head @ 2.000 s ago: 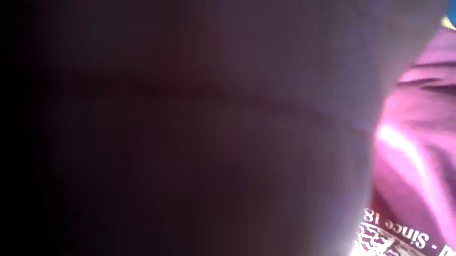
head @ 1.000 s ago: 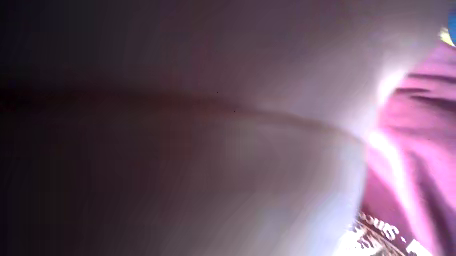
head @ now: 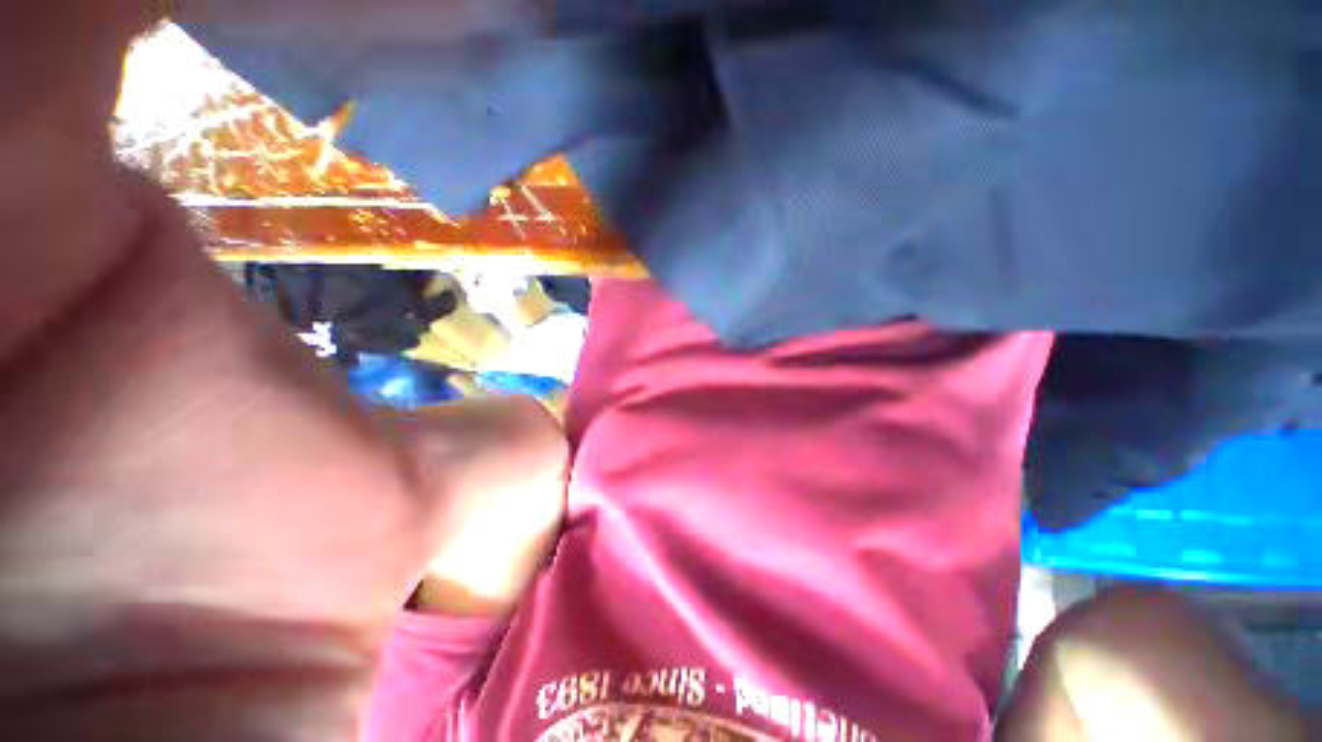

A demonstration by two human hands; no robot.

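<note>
Dark navy cloth (head: 899, 189), apparently a garment, hangs across the top and right of the picture, over the table edge and in front of my pink shirt. My left hand (head: 189, 435) is very close to the camera, large and blurred at the left edge. Its fingers cannot be made out and no held thing shows. My left forearm bends up from the pink sleeve. A blurred, rounded part of my right arm (head: 1160, 674) shows at the bottom right. My right hand cannot be made out.
A glossy brown, scratched table (head: 290, 167) shows at the upper left. Below its edge are dark cloth, pale scraps (head: 508, 312) and blue plastic (head: 399, 380). A bright blue bin (head: 1218, 507) stands at the right, with dark cloth hanging over its rim.
The blurred shape that covered most of the view has moved aside to the left. The navy cloth, table, blue bin and more of my shirt now show.
</note>
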